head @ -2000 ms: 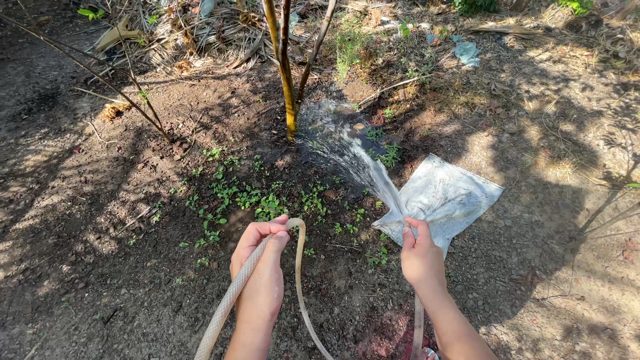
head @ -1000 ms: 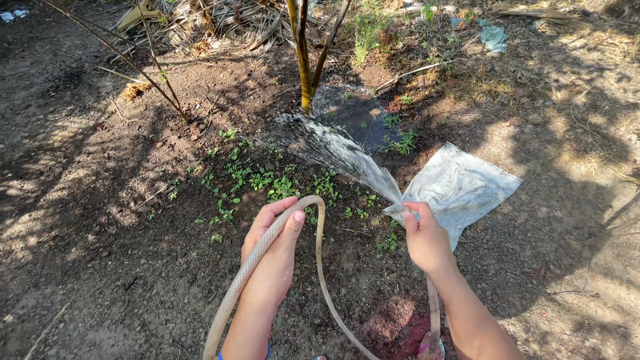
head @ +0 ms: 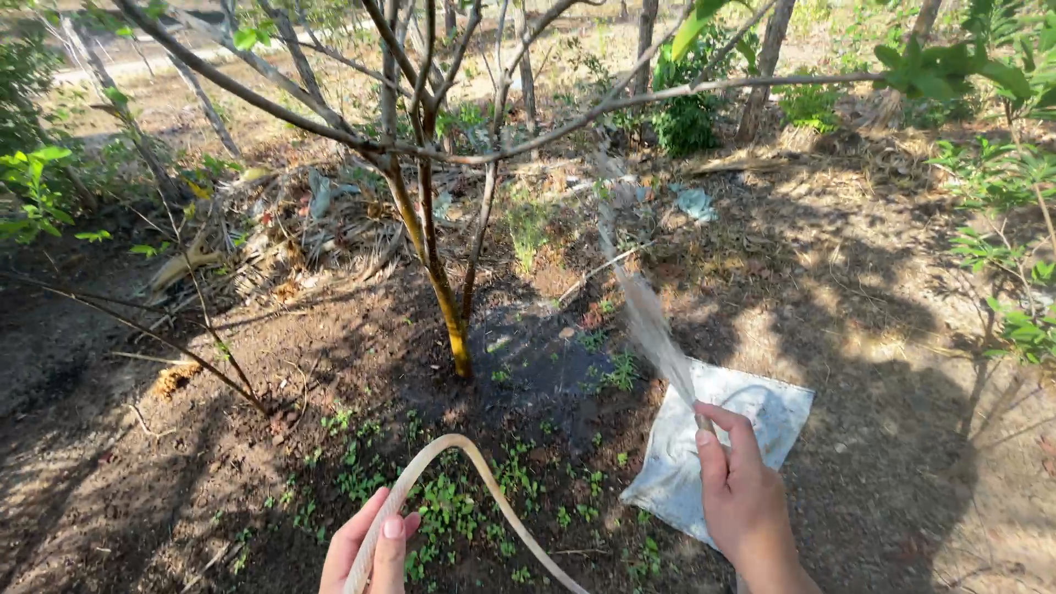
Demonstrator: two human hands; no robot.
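My right hand (head: pixel 742 487) pinches the open end of a hose, and a spray of water (head: pixel 652 322) fans up and away from it. A looped length of the braided hose (head: pixel 450 441) rises out of my left hand (head: pixel 371 540), whose fingers and thumb close around it at the lower middle. Beyond the loop stands a small tree with a wet, yellowish trunk (head: pixel 456 334). Dark wet soil with a shallow puddle (head: pixel 536 355) lies right of its base. A pale woven sack (head: pixel 767 412) lies flat on the ground beneath and behind my right hand.
Bare branches (head: pixel 528 153) spread across the upper view. Low green seedlings (head: pixel 445 511) grow in front of the trunk. A thin leaning stem (head: pixel 214 338) stands at left, near a heap of dry fronds (head: pixel 289 231). A leafy shrub (head: pixel 1023 247) edges the right side.
The view has tilted up, showing more of the tree. The spray, earlier directed left toward the trunk base, now points farther ahead, right of the trunk. Both hands still hold the hose.
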